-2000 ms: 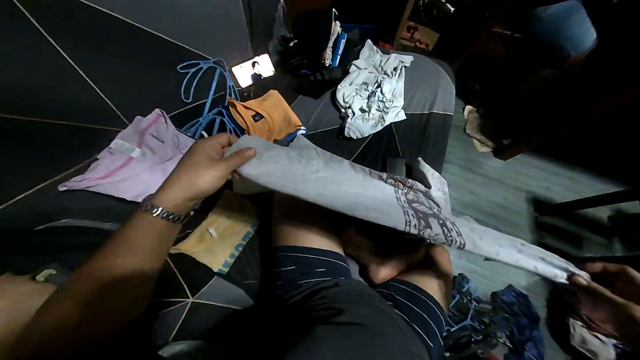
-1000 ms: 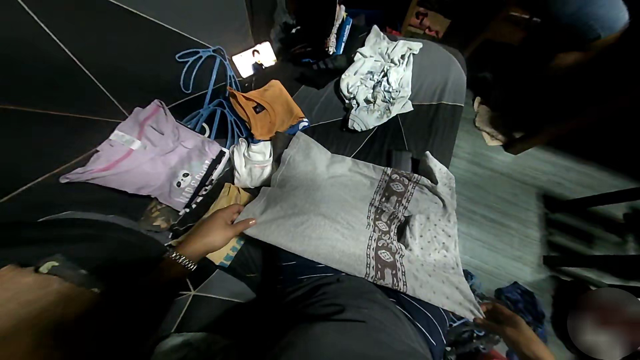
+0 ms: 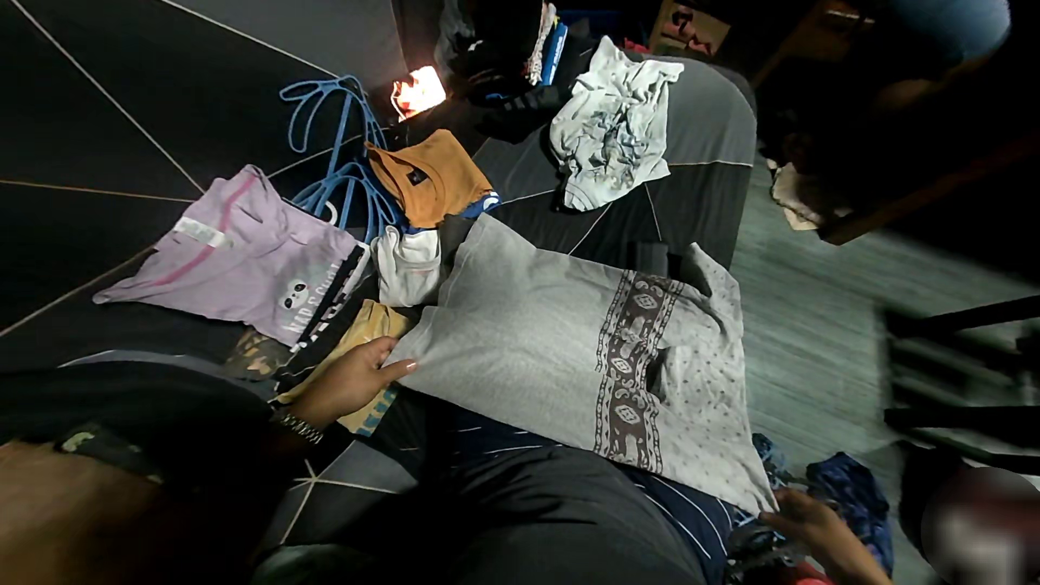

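Observation:
A light gray shirt (image 3: pixel 528 325) with a brown patterned band lies spread over my lap and the dark sofa cover. My left hand (image 3: pixel 345 382), a metal watch on its wrist, pinches the hem corner at the shirt's left. At the lower right my right hand (image 3: pixel 808 520) grips the opposite, speckled end by its corner. Left of the shirt are a pink-lilac shirt (image 3: pixel 244 252), a white folded cloth (image 3: pixel 409 266) and a yellow cloth (image 3: pixel 370 325). An orange folded garment (image 3: pixel 435 175) lies just above the white one.
Blue plastic hangers (image 3: pixel 345 179) lie behind the folded clothes, near a lit phone (image 3: pixel 418 93). A crumpled pale shirt (image 3: pixel 617 126) rests near the sofa's far edge. Dark blue clothes (image 3: pixel 849 496) are at the lower right. Dark furniture (image 3: pixel 967 418) stands on the right over the floor.
Two seconds ago the gray shirt was stretched in a narrow folded strip between my hands; it is now opened out flat. My left hand has moved down, and the white cloth and more of the lilac shirt show.

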